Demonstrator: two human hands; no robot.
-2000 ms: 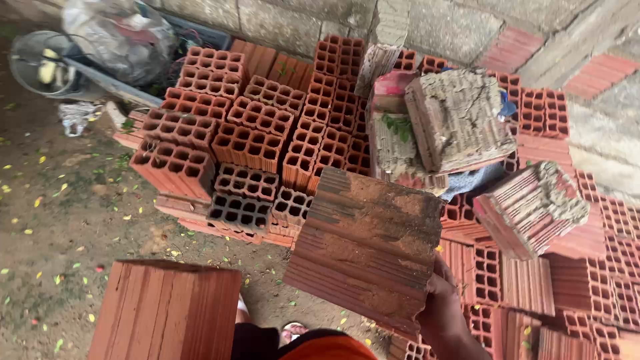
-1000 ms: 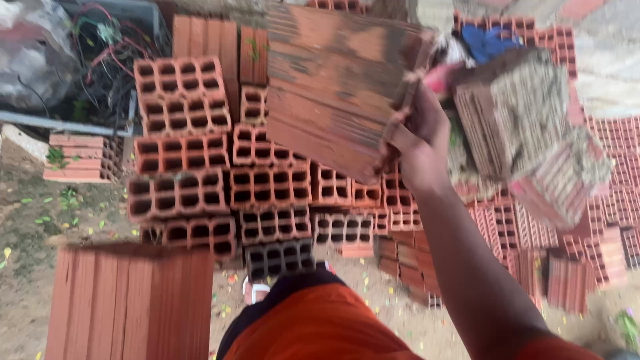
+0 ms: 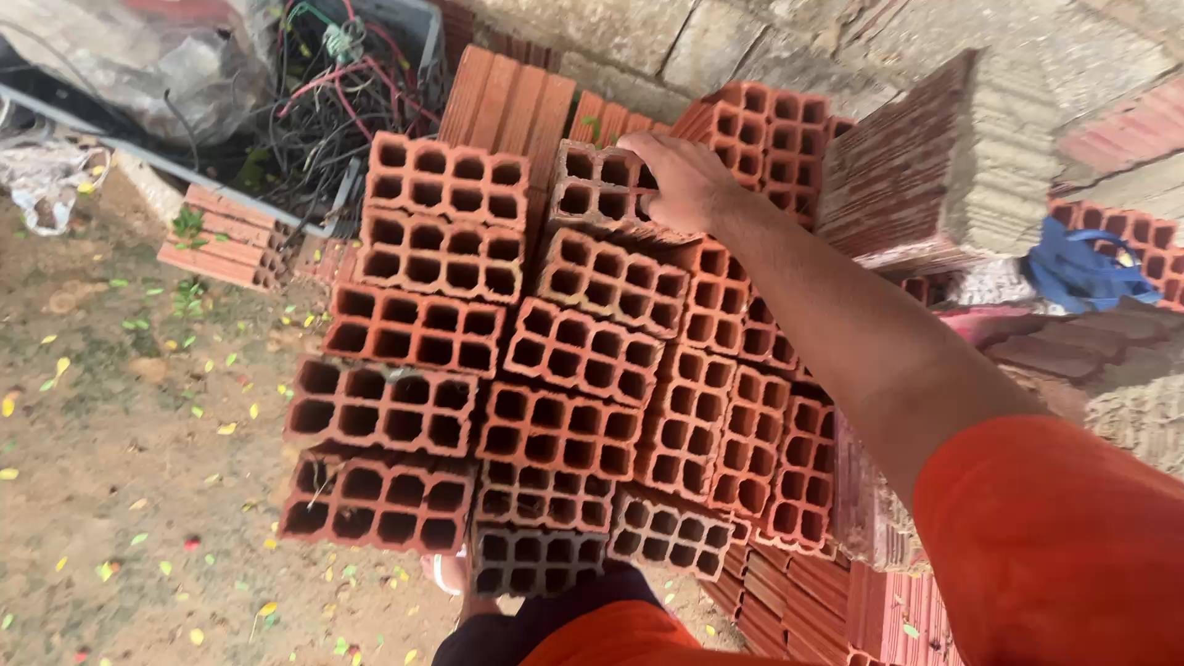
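My right hand (image 3: pixel 683 183) reaches across the stack and rests with its fingers on a hollow clay brick (image 3: pixel 603 196) at the back of the middle column. Its fingers curl over the brick's far edge and right part; the thumb is partly at the holes. Just in front lies another hollow clay brick (image 3: pixel 612 282), holes facing up. A column of hollow bricks (image 3: pixel 444 257) stands to the left, and more bricks (image 3: pixel 689 421) stand to the right. My left hand is out of view.
A grey plastic container (image 3: pixel 268 215) with tangled wires (image 3: pixel 370 120) and a plastic bag (image 3: pixel 176 74) is at the upper left. Mortar-covered bricks (image 3: pixel 934 166) and a blue cloth-like item (image 3: pixel 1078 264) lie at the right. A block wall (image 3: pixel 712 51) runs behind.
The brick my right hand held in both earlier frames is out of that hand, which now touches a brick in the stack. The brick at the lower left has left the view.
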